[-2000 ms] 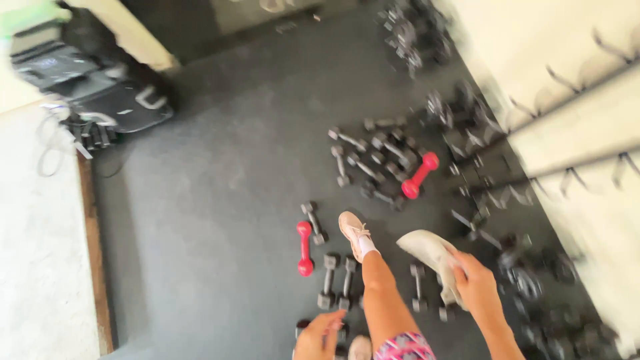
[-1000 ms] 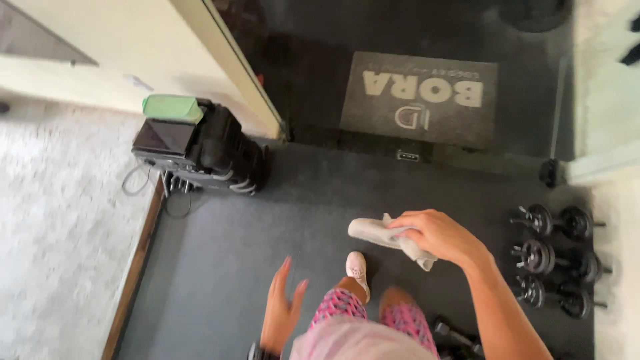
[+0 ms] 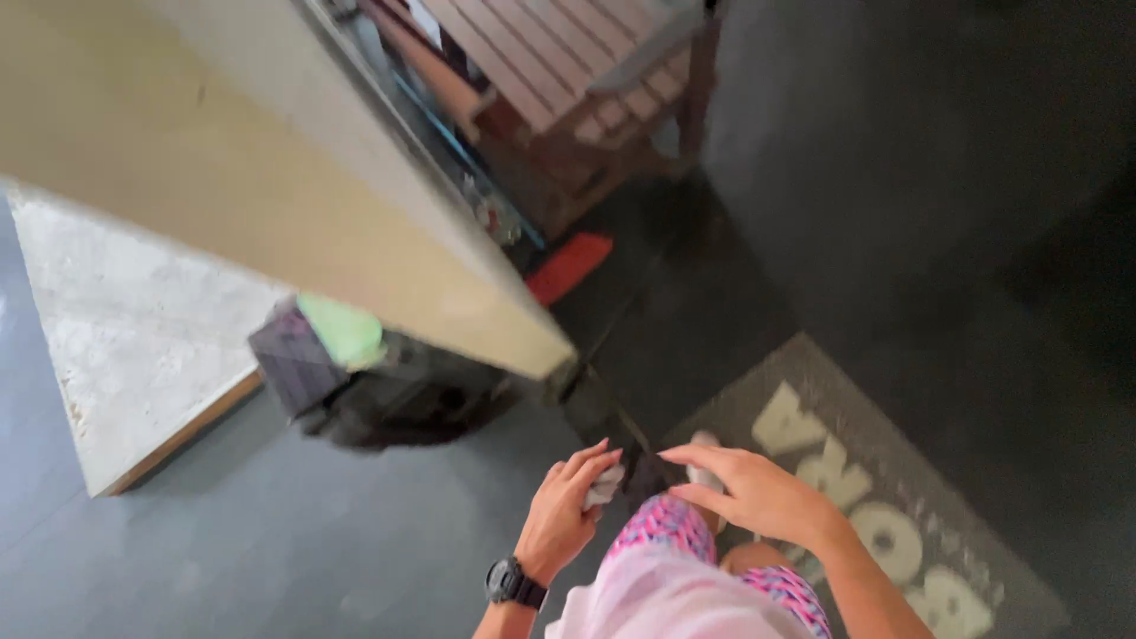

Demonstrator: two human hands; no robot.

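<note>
My left hand (image 3: 565, 508), with a black wristwatch (image 3: 515, 583) on its wrist, is closed around a crumpled white cloth (image 3: 604, 490). To its right, my right hand (image 3: 754, 491) is spread, thumb and fingers apart, with nothing seen in its grip. A pale shoe (image 3: 706, 461) shows behind the right fingers. Below both hands are my pink patterned shorts and light pink top.
A cream wall end (image 3: 461, 311) juts in at upper left. Beside it stands a black bag-like object (image 3: 399, 408) with a green item (image 3: 344, 330) on top. A lettered doormat (image 3: 825, 444) lies at right; a slatted wooden table (image 3: 550, 53) stands beyond.
The white cloth was in my right hand and is now in my left. The view has swung towards the wall end and doormat, and the dumbbells are out of view.
</note>
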